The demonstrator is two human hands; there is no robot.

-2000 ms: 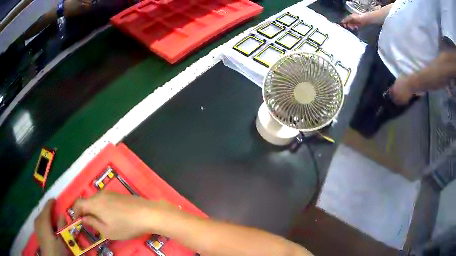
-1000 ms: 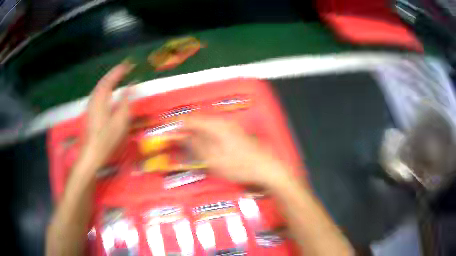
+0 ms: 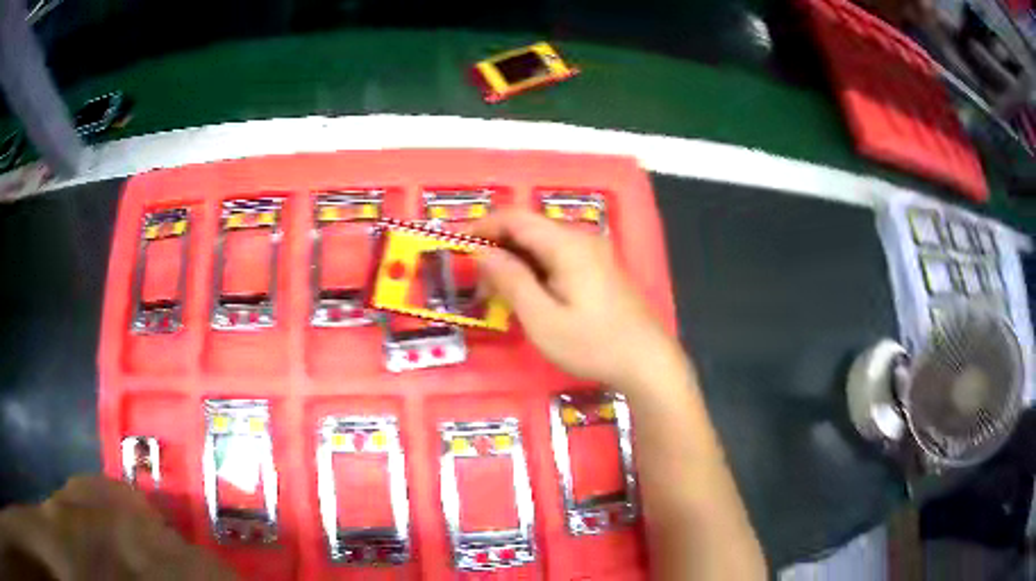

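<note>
My right hand [image 3: 568, 289] holds a yellow front cover [image 3: 409, 278] with a red edge by its right end, above the upper part of the red foam tray [image 3: 386, 168]. The cover has a window and a round red spot, and it overlaps a cover lying in the tray. More covers in the tray [image 3: 364, 488] lie in rows of pockets. One tray frame [image 3: 239, 465] shows a pale piece inside. My left hand [image 3: 102, 533] is blurred at the lower left, cut off by the edge; its fingers cannot be made out. A small piece [image 3: 142, 460] lies in the lower left pocket.
A covered unit [image 3: 525, 70] lies on the green belt [image 3: 341, 80] behind the white rail [image 3: 545, 134]. A red foam tray [image 3: 897, 102] is at the upper right. A desk fan [image 3: 966, 386] stands at right beside thin frames [image 3: 954, 255] on a white sheet.
The view has swung, so the tray is now central. My left hand has moved from the tray's upper left to the lower left. My right hand still holds the yellow cover.
</note>
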